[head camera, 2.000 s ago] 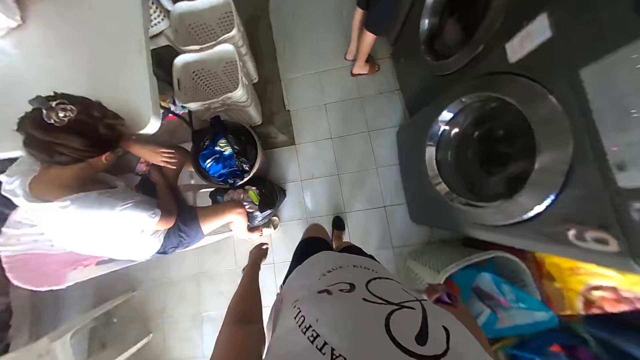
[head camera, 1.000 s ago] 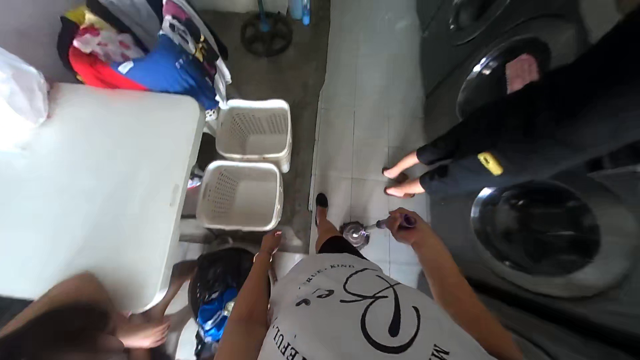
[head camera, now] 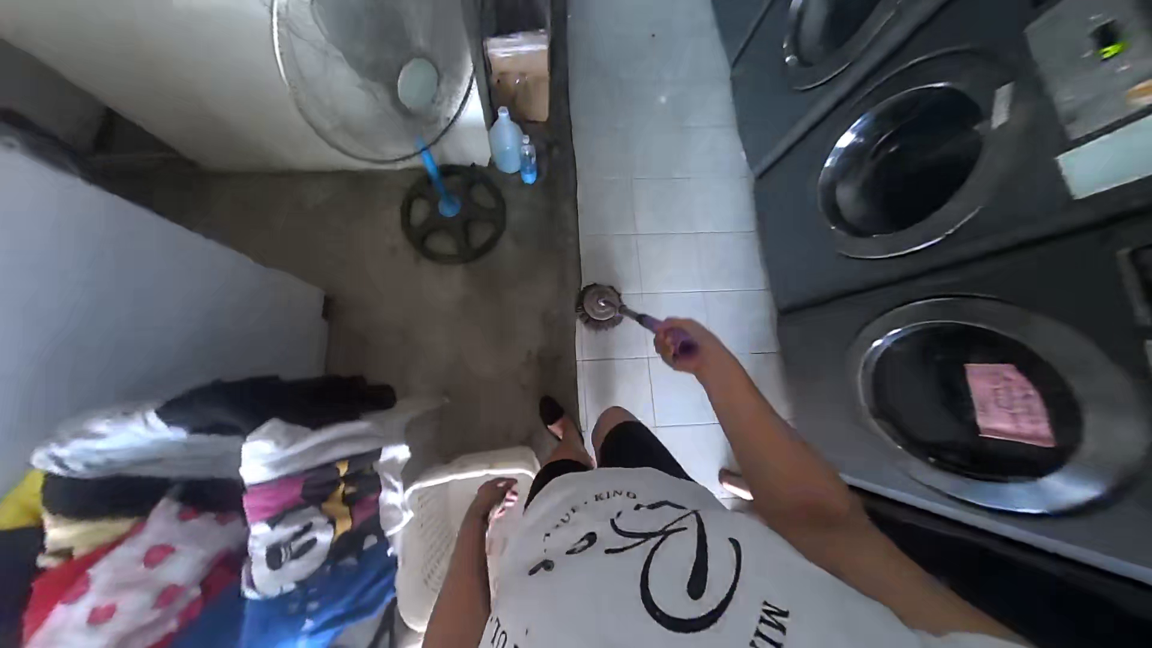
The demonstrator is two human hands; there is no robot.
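My right hand (head camera: 686, 345) is closed around the purple handle of a spin mop (head camera: 600, 306), seen from above. The round mop head rests on the white tiled floor (head camera: 666, 391) beside the edge of the dark concrete floor. My left hand (head camera: 493, 498) hangs low at my left side, over the rim of a white plastic laundry basket (head camera: 421, 562); whether its fingers hold or touch anything cannot be told. Folded and piled clothes (head camera: 315, 504) lie just left of the basket.
Dark front-loading machines (head camera: 999, 405) line the right side, one with a pink paper on its door. A standing fan (head camera: 453, 216) and blue bottles (head camera: 506, 142) stand ahead on the left. A white panel (head camera: 162, 288) is at far left. A foot (head camera: 735, 483) shows near my right arm.
The view has moved forward along the aisle. The mop, in my right hand one second ago too, does not show in the oldest frame. The seated person is out of view.
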